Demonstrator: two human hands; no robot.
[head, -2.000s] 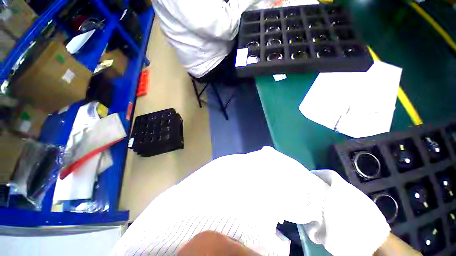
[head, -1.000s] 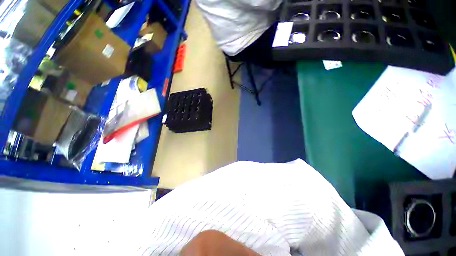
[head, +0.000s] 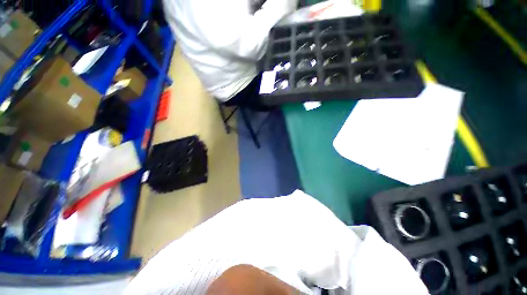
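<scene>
A black foam tray [head: 378,199] lies at the lower right on the green bench, with round watch units in its square pockets. The nearest units [head: 412,221] show silvery rims; others look dark with small pale or yellow marks. My white striped sleeve [head: 277,230] fills the bottom middle. A blurred patch of bare skin [head: 248,281] shows at the bottom edge; I cannot tell which part it is. Neither hand can be made out; both are hidden or out of the picture.
A second foam tray [head: 346,91] with units stands at the upper right, beside a seated person in white [head: 208,52]. A white paper sheet [head: 399,135] lies between the trays. Black trays [head: 178,164] sit on the floor. A blue rack [head: 130,262] with cartons stands left.
The view swung left, then back right. The bare wrist area seen at the lower right two seconds ago is no longer in view. The near tray shows more than one second ago.
</scene>
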